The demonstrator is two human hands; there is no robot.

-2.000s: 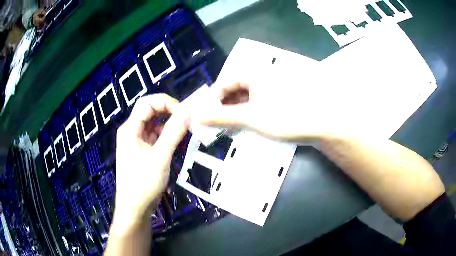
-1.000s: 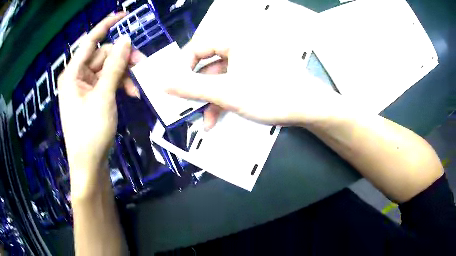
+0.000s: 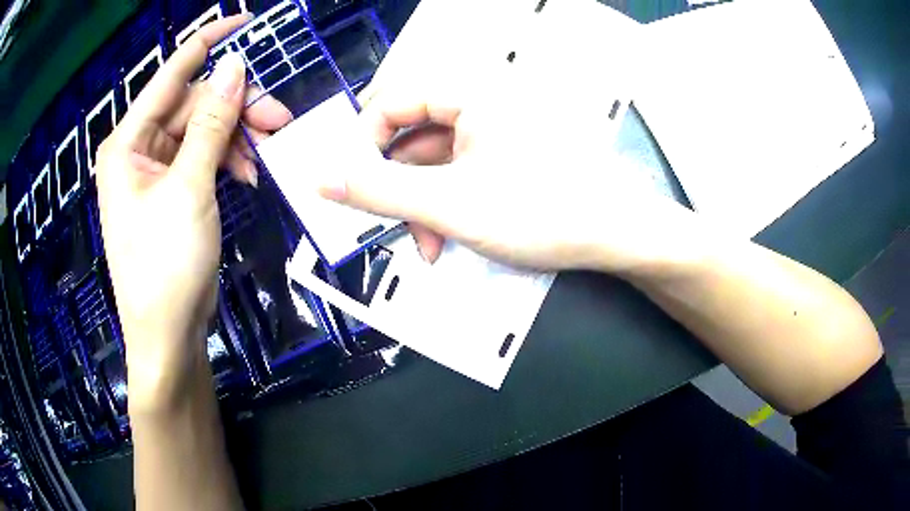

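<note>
A front housing point(image 3: 284, 45) with a grid of key openings is held tilted above the parts tray. My left hand point(image 3: 185, 140) is shut on its key end. A white die-cut adhesive piece point(image 3: 314, 170) with a dark slot covers its window end. My right hand point(image 3: 439, 190) holds the window end, thumb on the white piece and fingers at the edge and partly beneath. A white die-cut backing sheet point(image 3: 454, 319) with dark slots and an opening lies under my right hand, over the tray's edge.
The black parts tray point(image 3: 299, 374) spans the left, with a row of white adhesive frames point(image 3: 67, 165). White sheets point(image 3: 768, 100) lie at the right on the dark green-grey mat point(image 3: 599, 339). Part of another white sheet point(image 3: 539, 60) lies beyond my right hand.
Since two seconds ago, the housing has come up into my hands with the white piece on its window end. Over the last second, both hands have barely moved.
</note>
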